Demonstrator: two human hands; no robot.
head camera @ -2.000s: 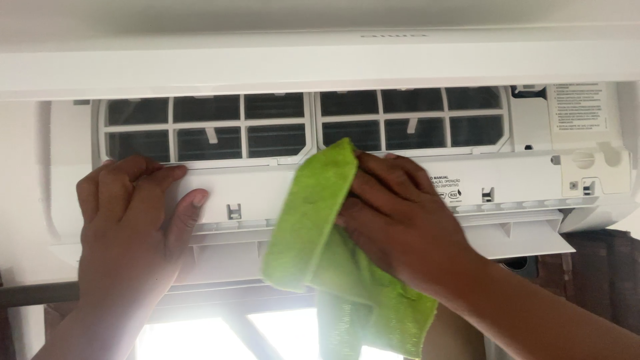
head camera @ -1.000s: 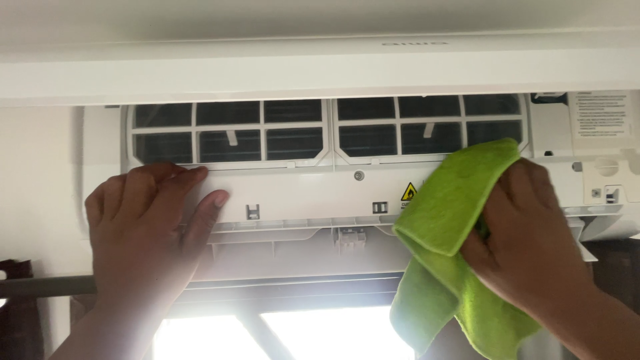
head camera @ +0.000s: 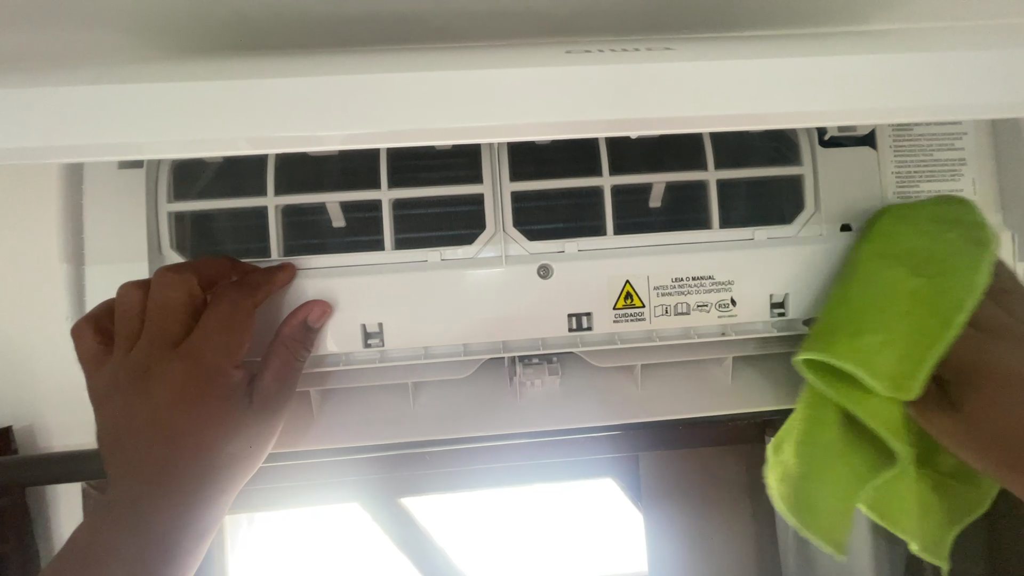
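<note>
A white wall-mounted air conditioner's indoor unit [head camera: 448, 296] has its front panel [head camera: 384, 108] raised, showing two mesh filters in white frames, a left one [head camera: 332, 200] and a right one [head camera: 656, 188]. My left hand [head camera: 184, 368] rests on the lower strip of the unit, its fingertips at the bottom edge of the left filter frame and its thumb lower down. At the right end of the unit, a green microfiber cloth [head camera: 904, 296] hangs from my right hand [head camera: 980, 384], which grips it. The cloth hides most of the right hand's fingers.
Below the unit's louver [head camera: 680, 388] is a bright window [head camera: 528, 520] with a dark frame. A dark rod [head camera: 52, 468] runs at the lower left. A warning sticker [head camera: 629, 296] marks the lower strip, and a printed label [head camera: 932, 160] sits at the upper right.
My right hand has carried the green cloth rightward along the unit's lower strip, uncovering the warning sticker. My left hand stays at the left filter's lower edge.
</note>
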